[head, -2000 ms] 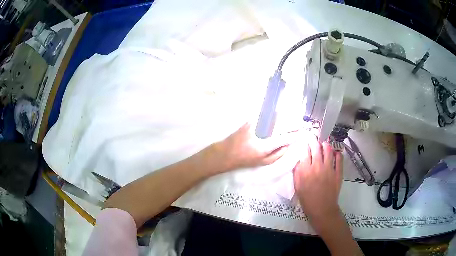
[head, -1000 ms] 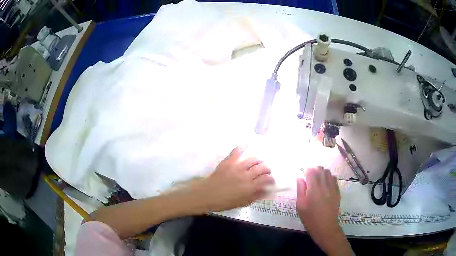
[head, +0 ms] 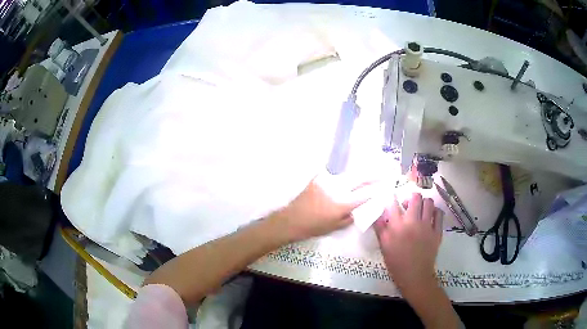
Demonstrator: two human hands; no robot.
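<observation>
A large white fabric lies heaped over the left and middle of the table. The off-white sewing machine stands at right, its needle area lost in lamp glare. My left hand is just left of the needle, with its fingers on a small white cloth piece. My right hand is in front of the presser foot, its fingertips on the cloth at the piece's right side. The glare hides the exact fingertip contact of both hands.
Silver snips and black scissors lie right of the needle. A lamp hangs left of it. Printed scale marks run along the front edge. A blue tray is at the back left, and a yellow frame at the lower left.
Both hands pulled back towards the front edge, then returned to the needle area. A small white cloth piece now shows between them. The large fabric stayed nearly in place.
</observation>
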